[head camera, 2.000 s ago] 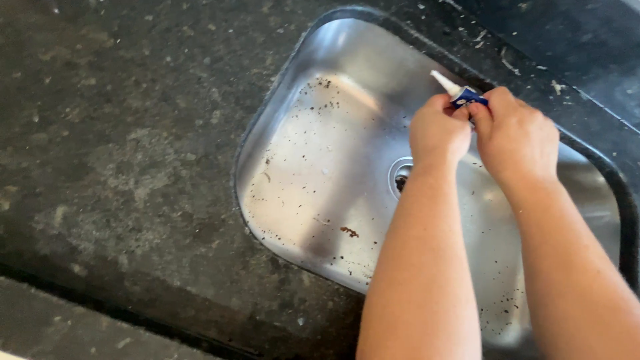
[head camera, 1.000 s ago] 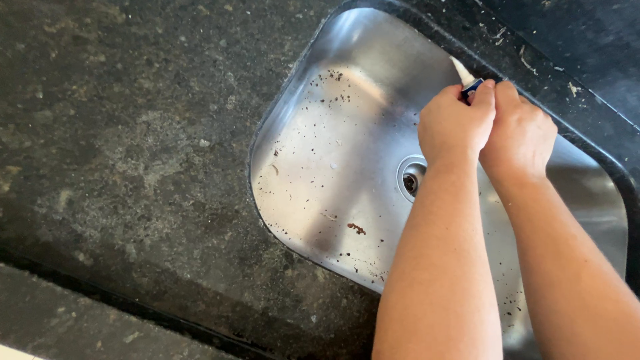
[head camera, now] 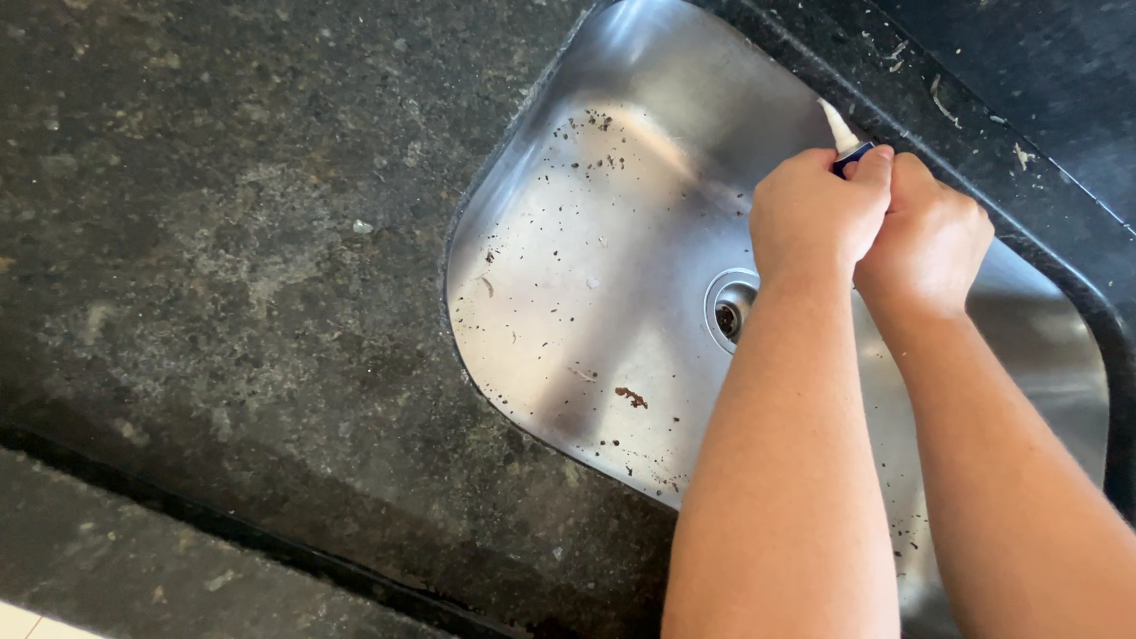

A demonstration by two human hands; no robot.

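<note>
My left hand (head camera: 816, 213) and my right hand (head camera: 925, 235) are pressed together over the back part of a stainless steel sink (head camera: 577, 293). Between them is a small blue tube with a white tapered nozzle (head camera: 839, 129), most of it hidden by my fingers. My left hand is closed around the tube just below the nozzle. The right one is closed against the left, at the hidden lower part of the tube. The nozzle points up and slightly left, near the sink's back edge.
Dark speckled stone countertop (head camera: 266, 266) surrounds the sink. Dark crumbs and a brown clump (head camera: 631, 397) lie on the sink floor, left of the drain (head camera: 729, 311). Whitish residue (head camera: 942, 102) marks the stone ledge behind the sink.
Two seconds ago more of the blue tube showed between my hands; now my fingers cover most of it. The nozzle has turned from pointing left to pointing more upward.
</note>
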